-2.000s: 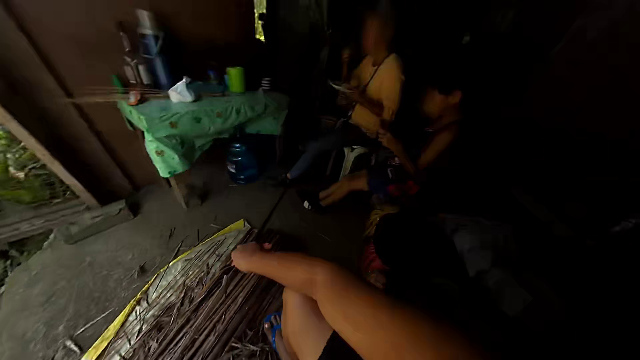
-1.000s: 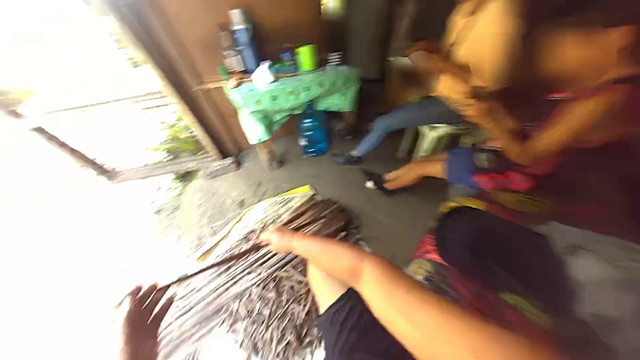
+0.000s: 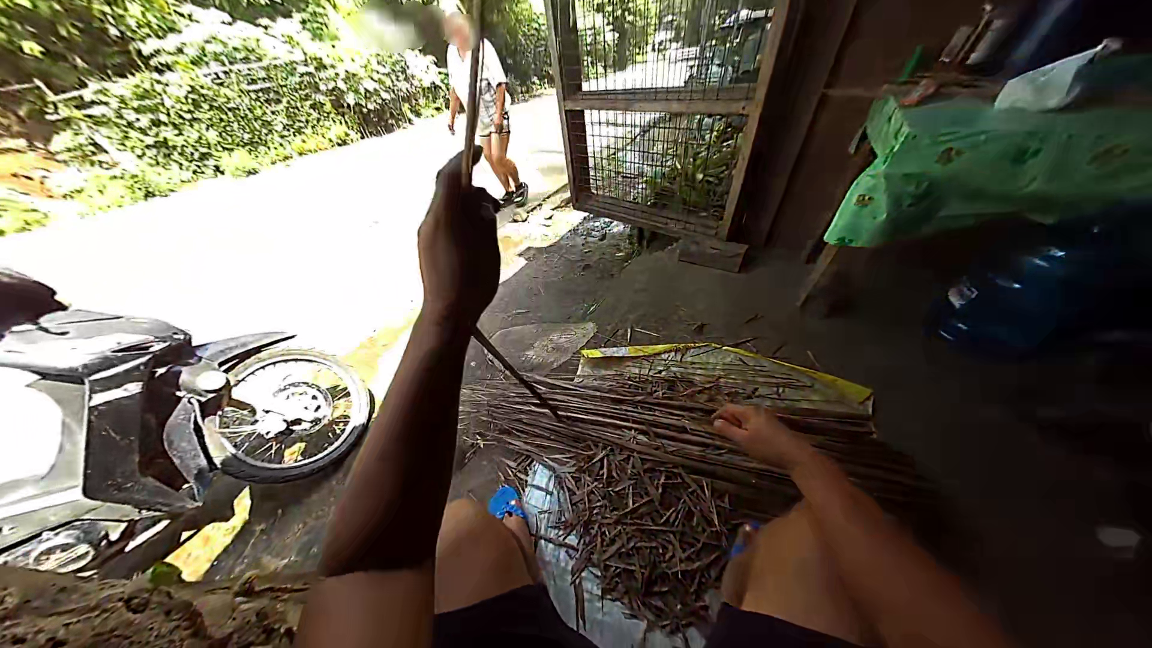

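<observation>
Raised at the centre left, my left hand (image 3: 459, 243) is closed around a long thin brown stick (image 3: 517, 373), whose upper part rises past the top of the view and whose lower end points down to the pile. My right hand (image 3: 747, 430) is low over the pile with its fingers curled; whether it pinches anything is too small to tell. Beneath both lie many long dry brown stalks (image 3: 612, 418), side by side. Short dry scraps (image 3: 648, 540) are heaped between my legs, on a pale sheet (image 3: 549, 513). A yellow-edged sheet (image 3: 841, 387) lies under the stalks.
A motorcycle (image 3: 144, 423) stands at the left. A person (image 3: 481, 99) is on the sunlit road beyond. A wood-framed wire mesh panel (image 3: 666, 108) stands ahead. At the right are a table with a green cloth (image 3: 954, 171) and a large blue water bottle (image 3: 1008, 297).
My left hand, low at the left edge of the pile one second ago, is now raised with the stick. The view has swung left, showing the motorcycle and road; the seated people are out of view.
</observation>
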